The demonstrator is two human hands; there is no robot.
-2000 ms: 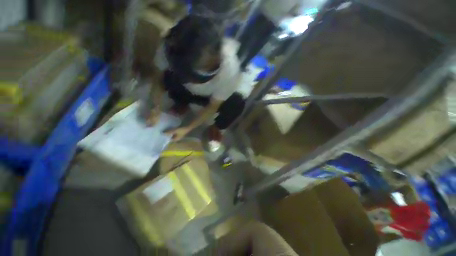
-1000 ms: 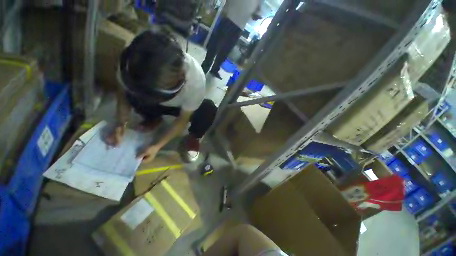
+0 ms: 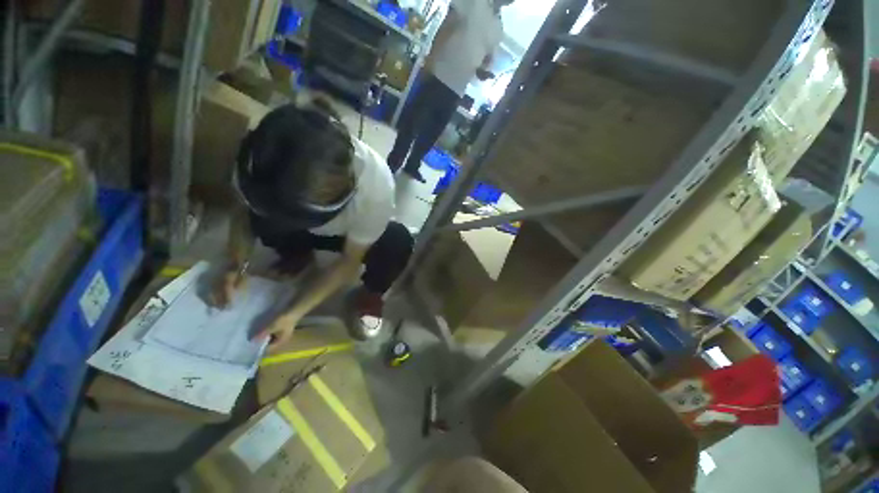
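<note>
Neither of my hands shows clearly. A blurred skin-toned shape is cut off at the bottom edge; I cannot tell which body part it is. A taped carton with yellow bands lies on the floor at the bottom centre-left. A white shipping label is on it. Beyond it, a crouching person holds a pen over white paper lists with one hand and rests the other at the sheets' right edge. A large open cardboard box stands at the lower right.
A tape measure and a thin dark object lie on the floor. A grey perforated rack post slants across the right. A blue bin is at left. A red and white bag is at right. Another person stands behind.
The view has steadied and scenery sits slightly lower than a second ago. The skin-toned shape at the bottom has sunk mostly out of frame. The crouching person remains bent over the sheets.
</note>
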